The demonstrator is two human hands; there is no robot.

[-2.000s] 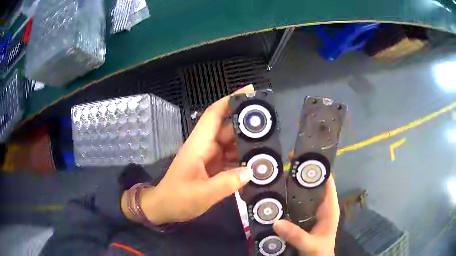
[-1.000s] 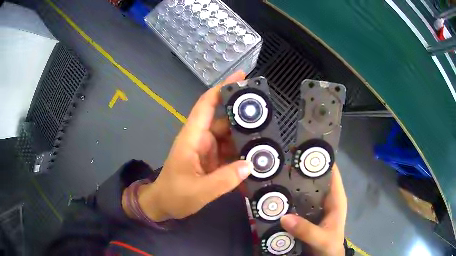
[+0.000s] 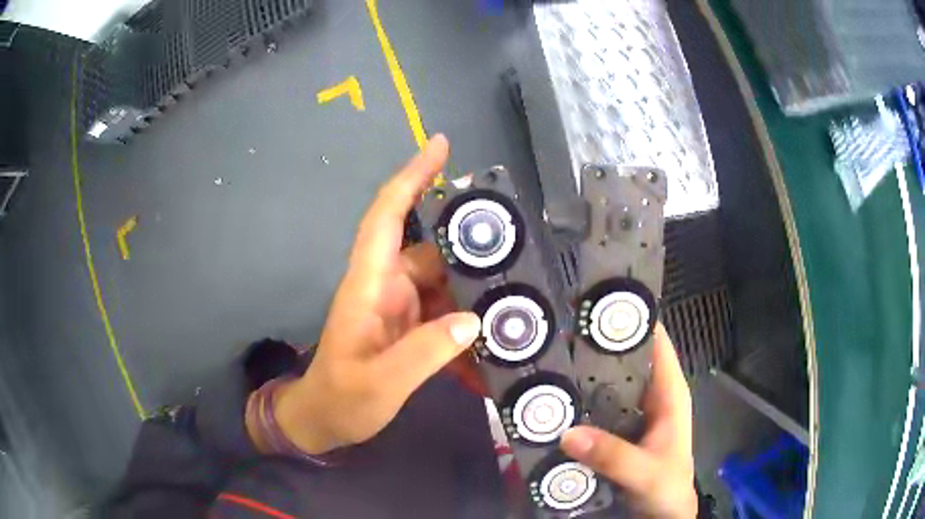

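Note:
My left hand (image 3: pixel 370 340) grips the left edge of a dark grey fixture plate (image 3: pixel 495 286), its thumb on the second of several round parts (image 3: pixel 514 328) in a row. The round parts have black rims and pale rings. My right hand (image 3: pixel 649 451) is around a second plate (image 3: pixel 623 223) at its lower right, with its thumb on the lower part of the first plate. The second plate bears one round part (image 3: pixel 620 319) near its middle; its upper seat is bare. The plates touch or overlap low down, where fingers hide their undersides.
Stacked clear blister trays (image 3: pixel 629 96) stand beyond the plates. The green bench (image 3: pixel 801 264) curves along the right, with clear trays (image 3: pixel 847 51) on it. A blue object (image 3: pixel 766 482) lies below right. Grey floor with yellow lines (image 3: pixel 401 86) is at left; a dark grate (image 3: pixel 218 51) is top left.
The view has swung round, so the tray stack and bench now lie farther right and more floor shows at left. Both hands keep their hold on the plates.

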